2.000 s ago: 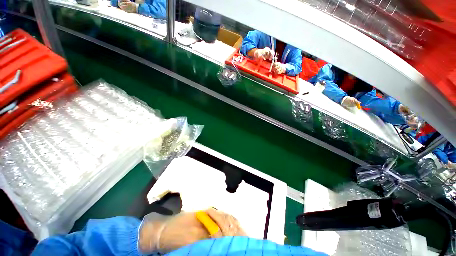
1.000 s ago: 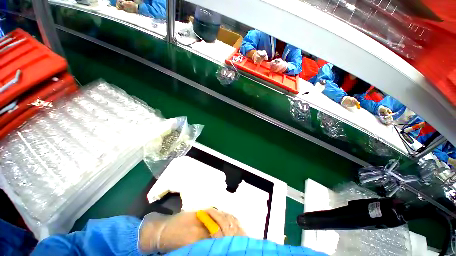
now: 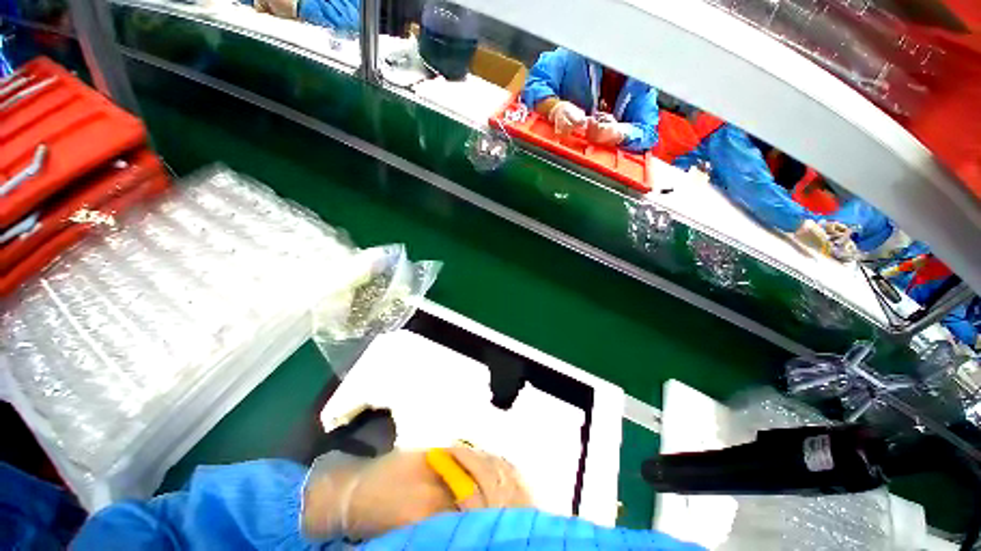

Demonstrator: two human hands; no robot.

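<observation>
My left hand [image 3: 403, 495], thinly gloved, lies over the near edge of the white fixture block [image 3: 463, 404] at the bottom of the view. Its fingers are closed on a short yellow piece [image 3: 451, 474]; only part of the piece shows between the fingers. My right sleeve [image 3: 516, 532] crosses the bottom edge, and my right hand does not show. The block has notched cut-outs and sits on a black base inside a white frame [image 3: 607, 441].
Clear blister trays [image 3: 161, 323] lie left, with a small-parts bag [image 3: 371, 307] beside them. Red totes [image 3: 65, 151] stand far left. A black electric screwdriver [image 3: 753, 463] is at right near clear branched parts [image 3: 850, 379]. An overhead shelf [image 3: 753, 81] and people in blue smocks are beyond.
The view has shifted slightly. My left hand keeps the yellow piece in almost the same place. Across the line, workers' arms have moved; one at the right reaches further right.
</observation>
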